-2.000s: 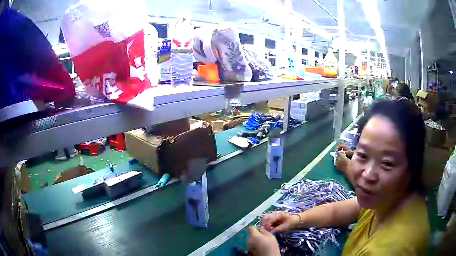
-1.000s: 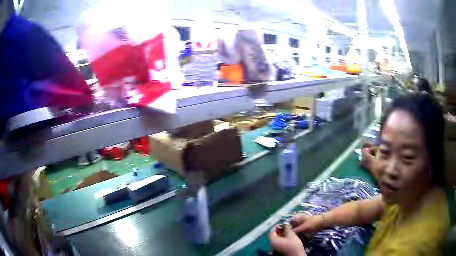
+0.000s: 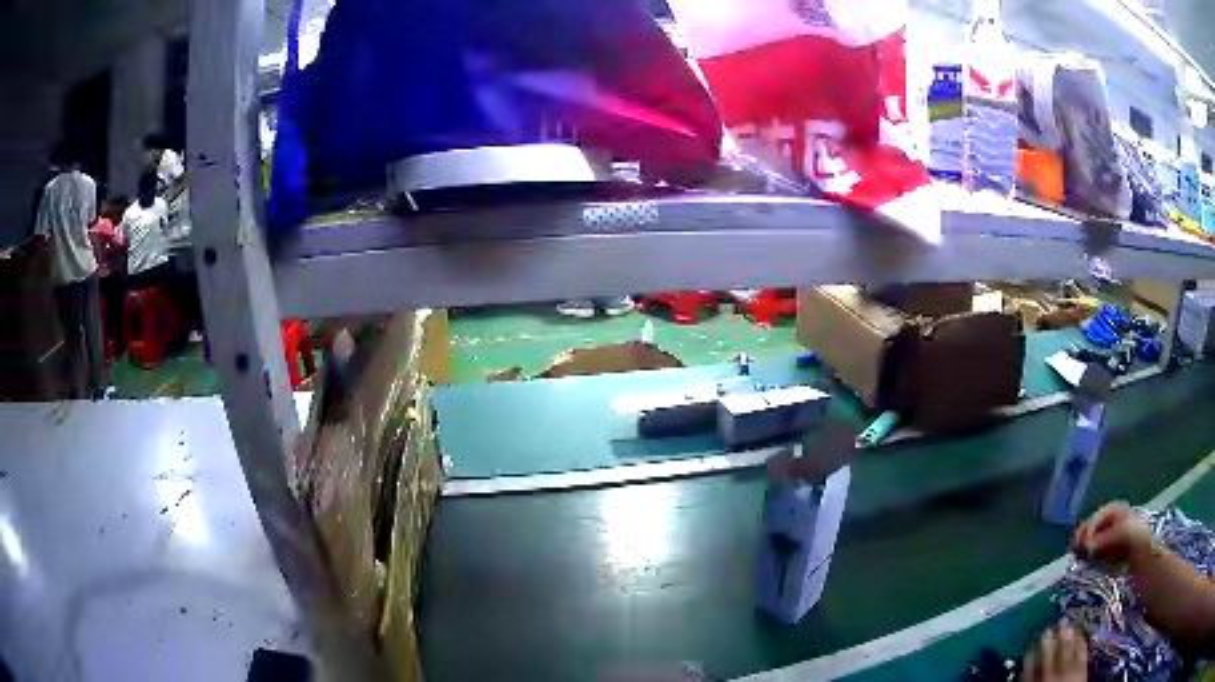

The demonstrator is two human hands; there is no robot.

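Note:
A white-blue retail box [image 3: 804,546] stands upright on the dark green conveyor belt [image 3: 573,566], with its top flap raised and a dark product picture on its front. A second upright retail box [image 3: 1074,464] stands farther right on the belt, also with a raised flap. Neither of my hands can be made out. A faint pinkish blur shows at the bottom edge, too cut off to identify. The two hands at the right belong to a neighbouring worker, over a tangled heap of silvery cables [image 3: 1113,606].
A white table [image 3: 133,520] is at left, with a black object [image 3: 280,666] at its front edge. A metal post [image 3: 240,253] and flattened cardboard [image 3: 367,466] stand beside it. An overhead shelf [image 3: 533,267] holds bags. Pale boxes [image 3: 773,413] and an open carton [image 3: 853,344] are across the belt.
The view has swung left. The post, cardboard and white table have come in, and the neighbouring worker's face has left the picture. The near retail box now shows right of centre.

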